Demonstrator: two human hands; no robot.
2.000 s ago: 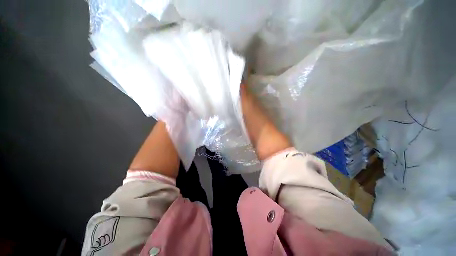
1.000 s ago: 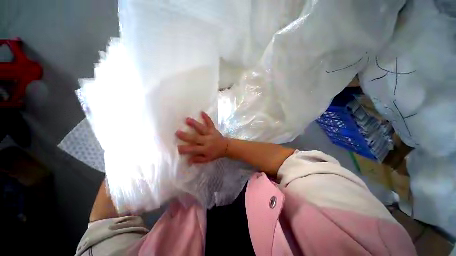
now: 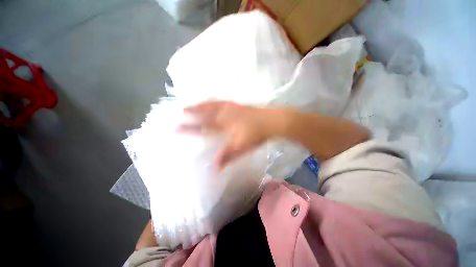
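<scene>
A thick armful of white foam sheets [image 3: 182,172] rests against my front, its layered edges at the left and bottom. A dimpled bubble wrap corner [image 3: 132,189] sticks out at its left side. My right hand [image 3: 229,128], blurred, lies over the top of the stack with fingers spread; I cannot tell if it touches. My left hand is hidden under the stack; only its wrist and forearm [image 3: 147,237] show at the lower left. A large white, partly translucent plastic sack [image 3: 326,78] lies behind the stack.
A red plastic stool [image 3: 26,91] stands on the grey floor at the left. A brown carton [image 3: 318,18] is at the top. More white plastic sacks [image 3: 399,120] are at the right. A bit of a blue crate [image 3: 311,165] shows below the large sack.
The view has shifted, so the carton now shows at the top and the crate is mostly covered. My right hand has moved up over the stack. The stack sits further right in view.
</scene>
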